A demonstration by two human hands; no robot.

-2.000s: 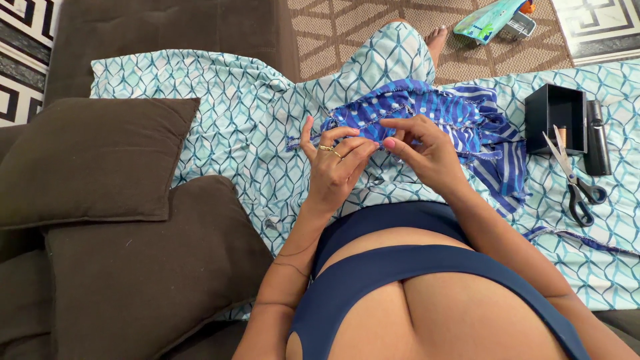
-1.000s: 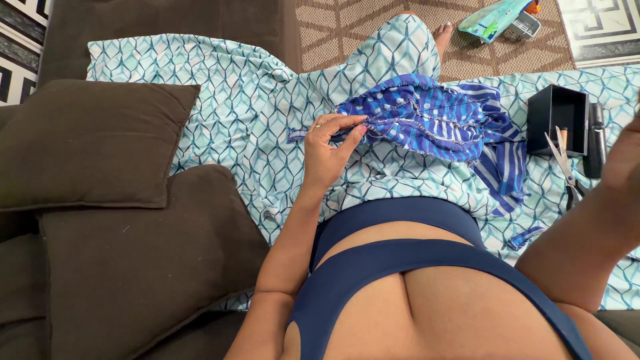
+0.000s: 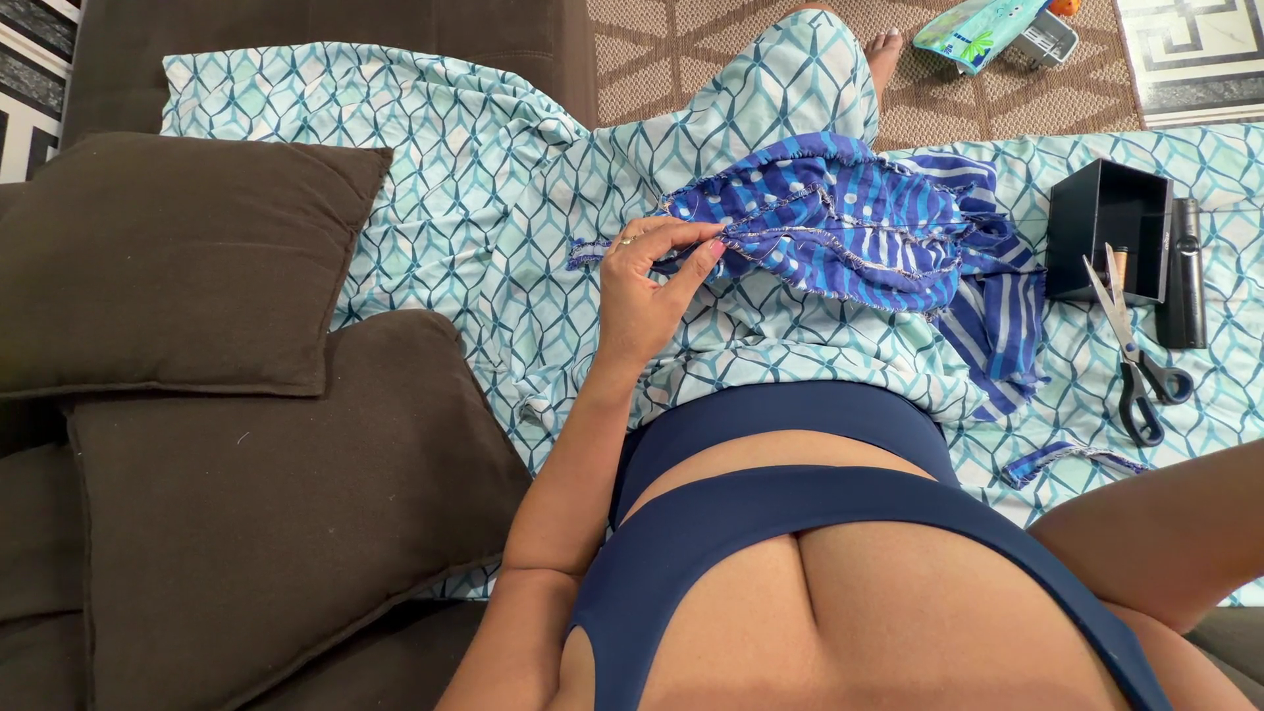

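My left hand (image 3: 652, 281) pinches the edge of a blue patterned fabric piece (image 3: 849, 222) with stripes, dots and frayed seams, which lies over my lap. Only my right forearm (image 3: 1165, 523) shows at the right edge; the hand itself is out of view. Scissors with black handles (image 3: 1131, 346) rest with their blades parted, the tips against a black open box (image 3: 1066, 232). A narrow strip of blue striped fabric (image 3: 1071, 454) lies below the scissors. What the fingertips of my left hand cover is hidden.
A patterned sheet (image 3: 415, 197) covers my legs and the seat. Two brown cushions (image 3: 178, 267) are at the left. A black cylindrical object (image 3: 1185, 276) lies beside the box. A colourful packet (image 3: 973, 35) and a grey plastic item (image 3: 1047, 39) are on the woven rug (image 3: 987, 109).
Two seconds ago both hands were together at the blue fabric. My right hand has since moved off to the right and out of view, while my left hand has kept its pinch on the fabric.
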